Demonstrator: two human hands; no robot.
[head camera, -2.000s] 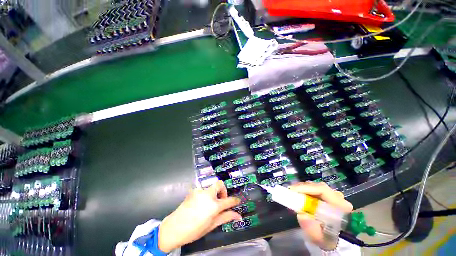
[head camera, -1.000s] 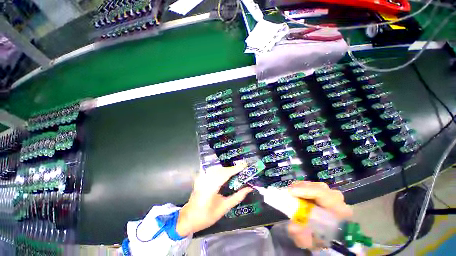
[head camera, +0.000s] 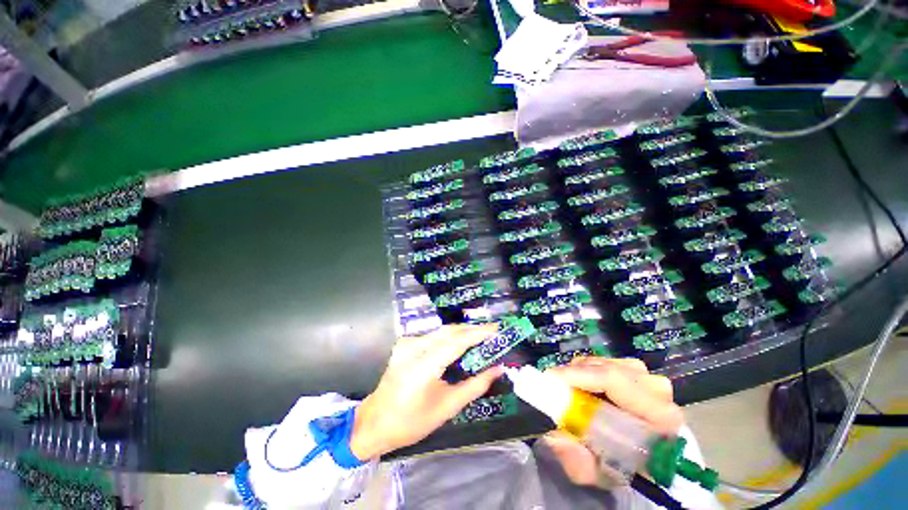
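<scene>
My left hand (head camera: 416, 390), with a blue strap at the wrist, holds a small green circuit board (head camera: 496, 346) tilted between thumb and fingers, above the near left part of a clear tray (head camera: 403, 299). The tray holds rows of similar boards. My right hand (head camera: 619, 398) is closed around a dispensing syringe (head camera: 566, 400) with a white front, a yellow-orange band and a green cap (head camera: 679, 464). The syringe's tip is at the lower edge of the held board; whether it touches cannot be told. Another board (head camera: 486, 409) lies just below my left hand.
More trays of boards (head camera: 85, 269) stand at the left. A green conveyor belt (head camera: 329, 110) with a white rail runs behind. A grey-pink sheet (head camera: 607, 103) carries white paper (head camera: 539, 50) and red-handled pliers (head camera: 647, 52). A pale hose (head camera: 864, 369) and black cable (head camera: 864, 189) run at the right.
My left hand has taken up a board, which it did not hold two seconds ago. The syringe tip has stayed close to my left fingers. The view has shifted a little.
</scene>
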